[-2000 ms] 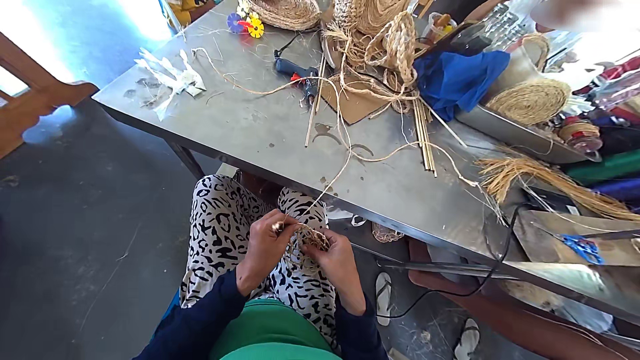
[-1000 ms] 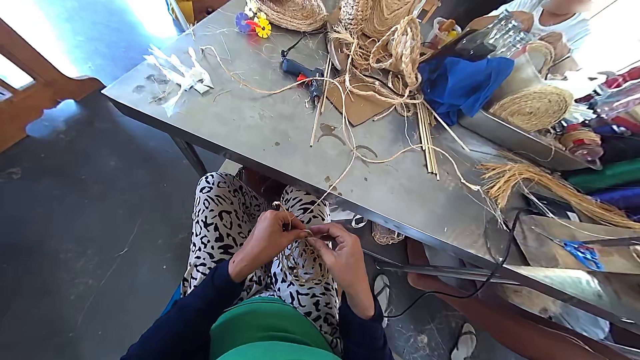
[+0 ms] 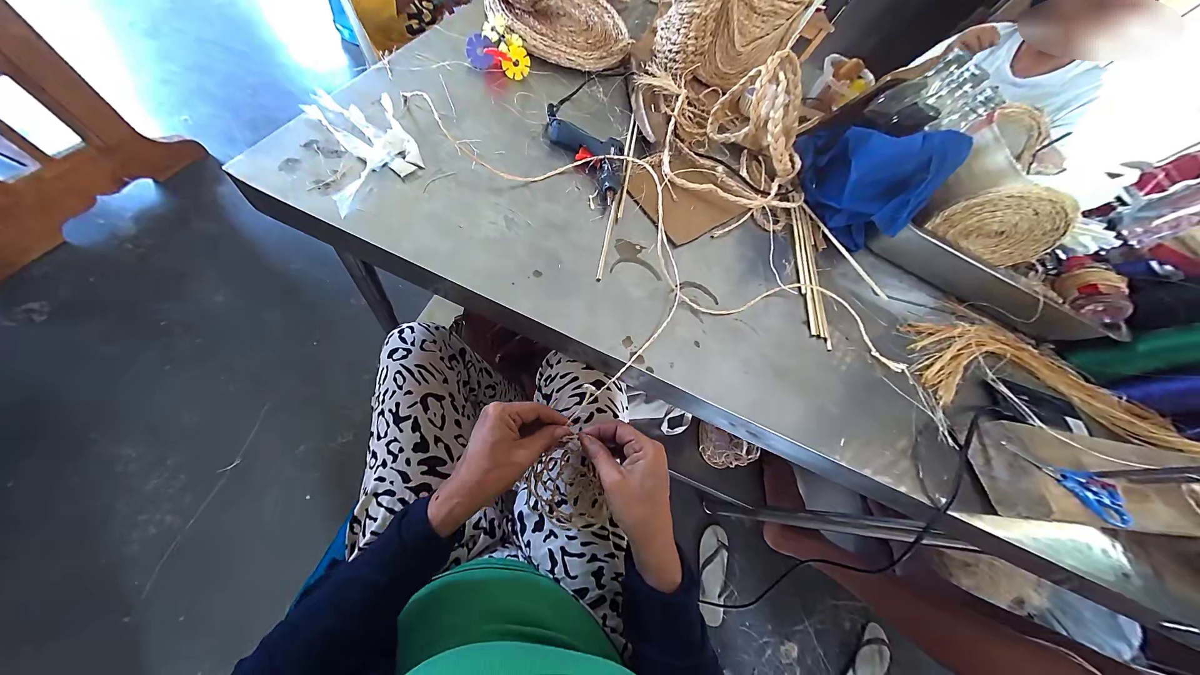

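Observation:
Over the lap, my left hand (image 3: 511, 450) and my right hand (image 3: 633, 473) meet, thumbs and fingertips pinching a small piece of natural fiber cord. Loose tan fiber strands (image 3: 562, 487) hang below the fingers against the black-and-white patterned trousers. From the fingers, a thin fiber cord (image 3: 656, 328) runs up over the table edge and joins more cord lying on the metal table (image 3: 506, 234). That cord leads to a bundle of braided fiber (image 3: 773, 112) at the back. The exact form of the piece between the fingertips is too small to tell.
A glue gun (image 3: 591, 150), thin sticks (image 3: 808, 272), white scraps (image 3: 375, 145), a blue cloth (image 3: 877, 178) and coiled fiber (image 3: 1008, 225) lie on the table. Blue-handled scissors (image 3: 1092, 497) and a raffia bundle (image 3: 1041, 375) are at right. A black cable (image 3: 937, 525) hangs down. Another person (image 3: 1041, 70) is beyond.
My hands were farther apart two seconds ago; their fingertips have come together at the fiber piece. The cord on the table has barely moved.

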